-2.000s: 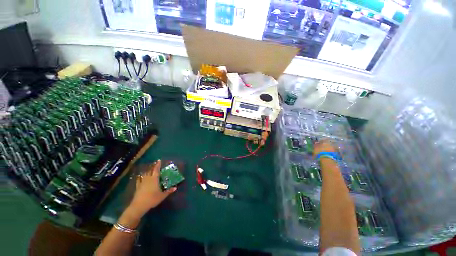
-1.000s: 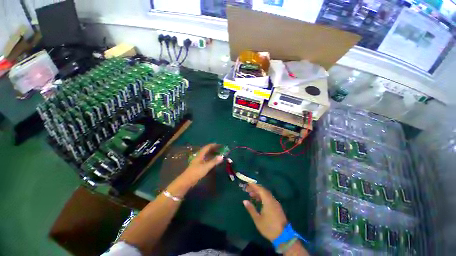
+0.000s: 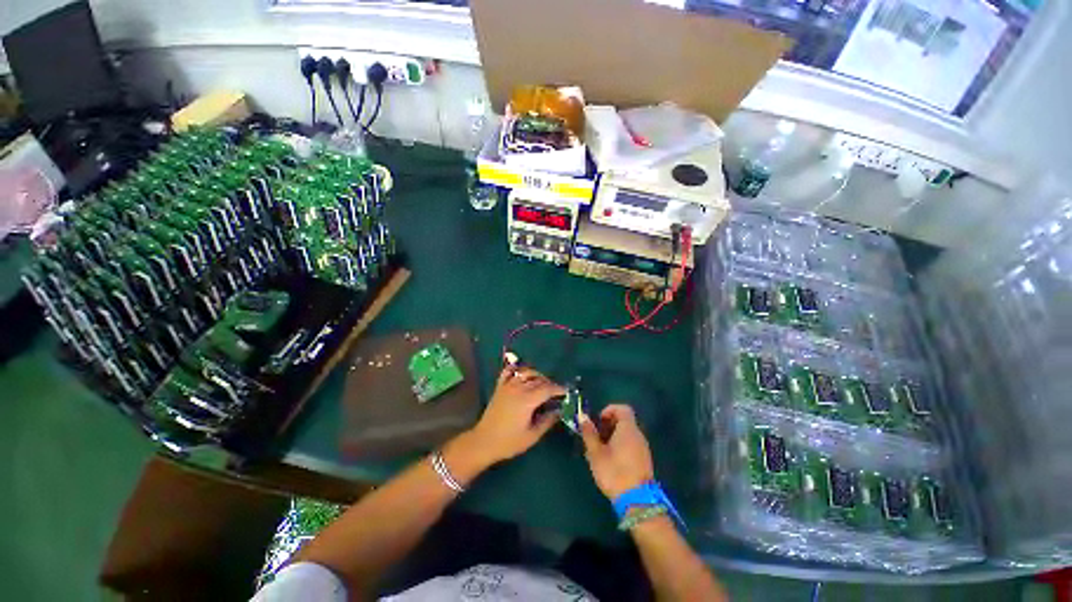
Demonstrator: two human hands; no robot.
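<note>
My left hand (image 3: 517, 412) and my right hand (image 3: 618, 452) are close together over the green bench mat, both on a small circuit board (image 3: 571, 407) held between them, tilted. The board is partly hidden by my fingers. The test lead (image 3: 553, 328) runs in red from the bench meter to a white end beside my left fingers; whether it touches the board I cannot tell. Another green circuit board (image 3: 435, 372) lies on the brown mat (image 3: 382, 414) left of my hands.
A black rack (image 3: 308, 341) with rows of upright boards stands at left, an open cardboard box (image 3: 176, 529) low below it. The power supply (image 3: 542, 228) with red digits and the bench meter (image 3: 658, 192) stand behind. Blister trays (image 3: 811, 465) with boards are stacked at right.
My right hand has come from the trays to the bench centre. My left hand has left the brown mat and moved right to meet it. Both now hold a board.
</note>
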